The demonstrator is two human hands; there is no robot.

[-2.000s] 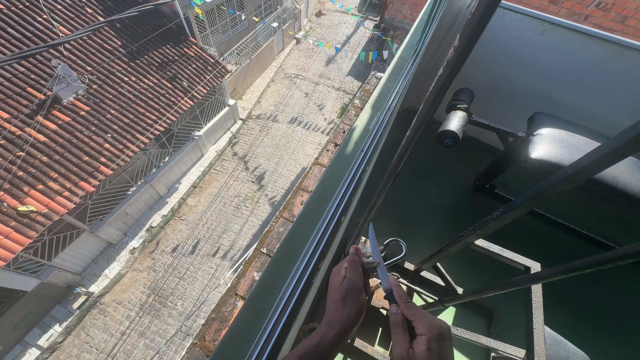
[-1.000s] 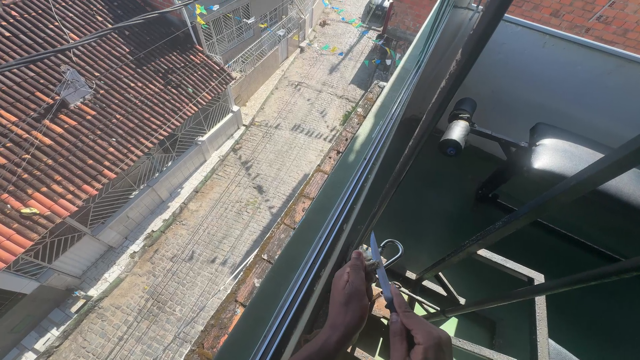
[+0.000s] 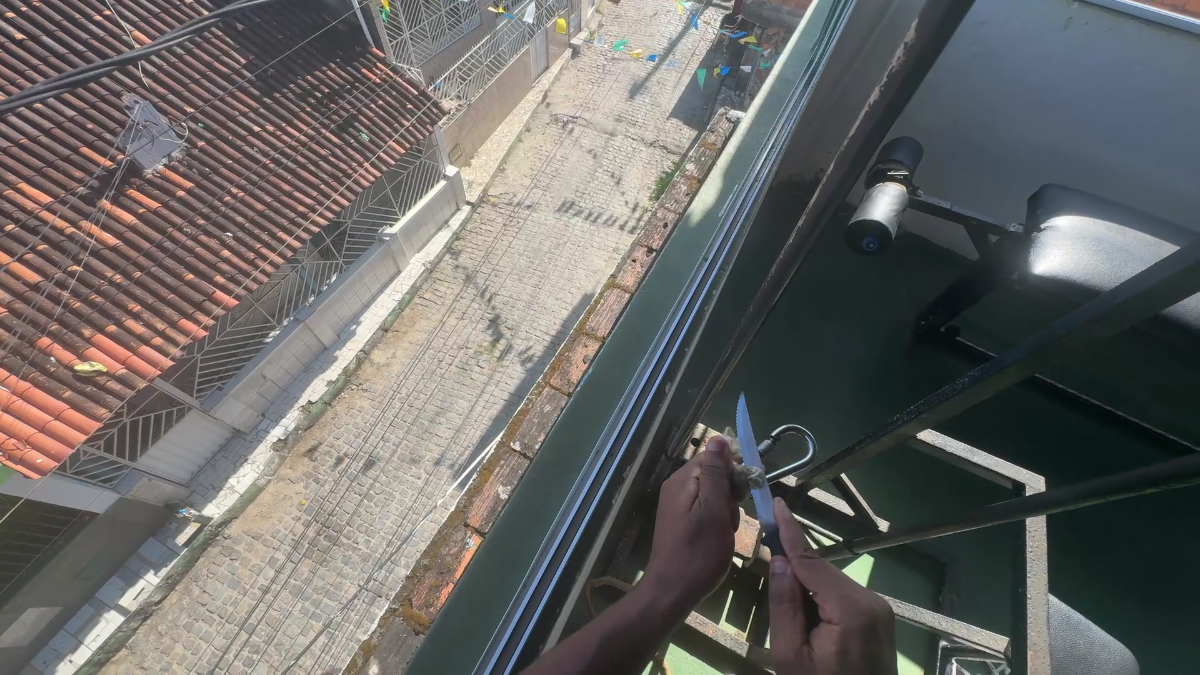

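Note:
My right hand grips the dark handle of a serrated knife, whose blade points up and away. The blade lies against a knotted piece of rope, and my left hand pinches that rope just left of the blade. A metal carabiner sits right beside the knot, its rounded end to the right; whether the rope passes through it is hidden by the blade. Both hands are close together above a metal frame, next to the window track.
A window ledge with metal tracks runs diagonally, with a cobbled street far below. Dark metal bars cross at the right. Behind them stand a padded bench and a foam roller. A light metal frame is at the lower right.
The knife has shifted slightly along and across the knot between frames, staying in my right hand. My left hand keeps its pinch on the rope.

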